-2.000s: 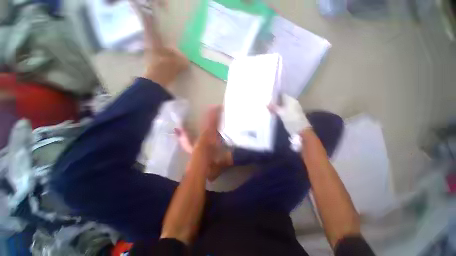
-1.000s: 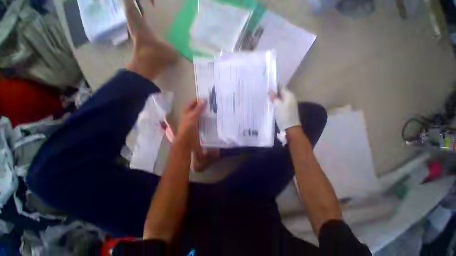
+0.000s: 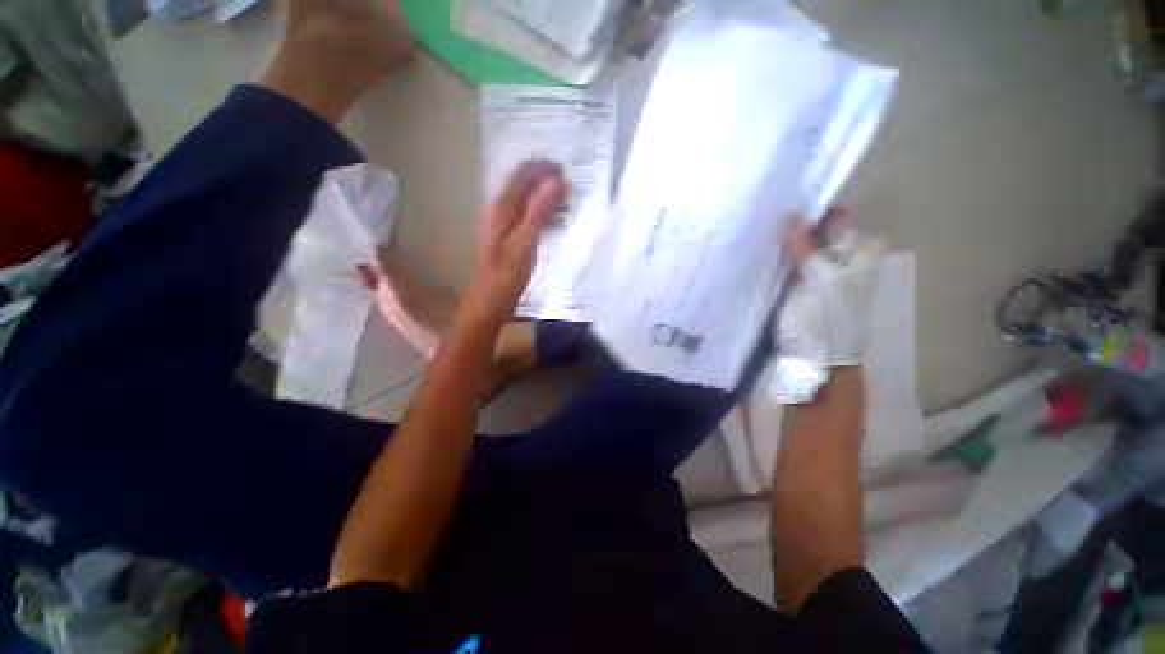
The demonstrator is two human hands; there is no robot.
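My right hand (image 3: pixel 824 288), in a white knitted glove with bare fingertips showing, grips the right edge of a stack of white printed sheets (image 3: pixel 715 205). The stack is tilted, and its right edge is fanned. My left hand (image 3: pixel 526 211) is bare and blurred, over a single printed sheet (image 3: pixel 581 236) left of the stack. Whether its fingers hold or only touch that sheet cannot be told. A green folder (image 3: pixel 473 51) with white papers (image 3: pixel 543 28) on it lies beyond, partly cut off by the top edge.
Crumpled white paper (image 3: pixel 326 294) lies between my legs. White sheets (image 3: pixel 894 358) lie on the pale floor (image 3: pixel 997 166) at right, with pale rolled material (image 3: pixel 945 511) nearer me. A dark cord (image 3: pixel 1041 307) and a labelled metal item (image 3: pixel 1124 348) are at far right. Cloth scraps (image 3: pixel 115 594) heap at left.
The stack has moved right and tilted, held by my right hand alone. One printed sheet is now separate at its left, under my left hand. The view has shifted.
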